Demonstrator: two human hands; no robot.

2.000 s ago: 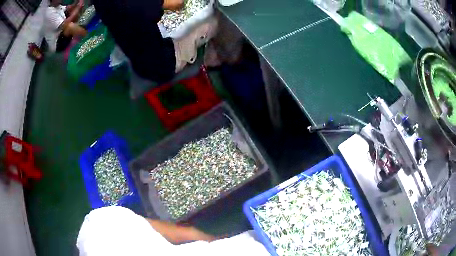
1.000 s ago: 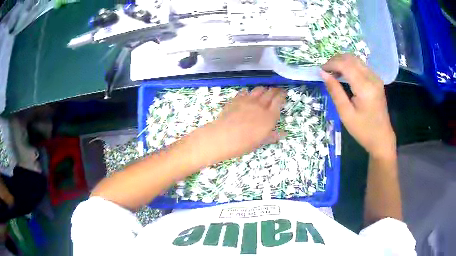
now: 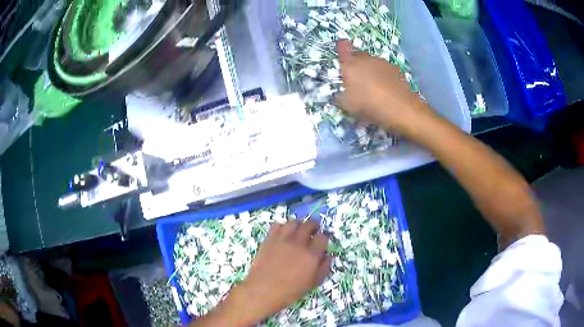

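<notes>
My left hand [image 3: 285, 265] lies on the white wired connectors [image 3: 221, 249] in the blue bin [image 3: 405, 271], fingers bent near its far side; whether it grips any is hidden. My right hand [image 3: 374, 86] is over the clear tub [image 3: 442, 70], its fingertips among more connectors [image 3: 378, 22]; what they hold cannot be told. The connectors are small white blocks with thin green and pale leads. The press fixture [image 3: 237, 147] stands left of the tub and is overexposed. Neither hand touches it.
The vibratory bowl feeder [image 3: 109, 76] with green contents is at the upper left, its narrow track [image 3: 227, 70] running to the fixture. The pneumatic cylinder [image 3: 105, 182] juts left. A blue bag [image 3: 522, 60] lies at the upper right. A grey crate [image 3: 131, 290] is at the lower left.
The view has shifted to show the bowl feeder. My right hand has moved from the tub's near rim in among its connectors. My left hand stays in the blue bin, where a bare patch of bottom now shows.
</notes>
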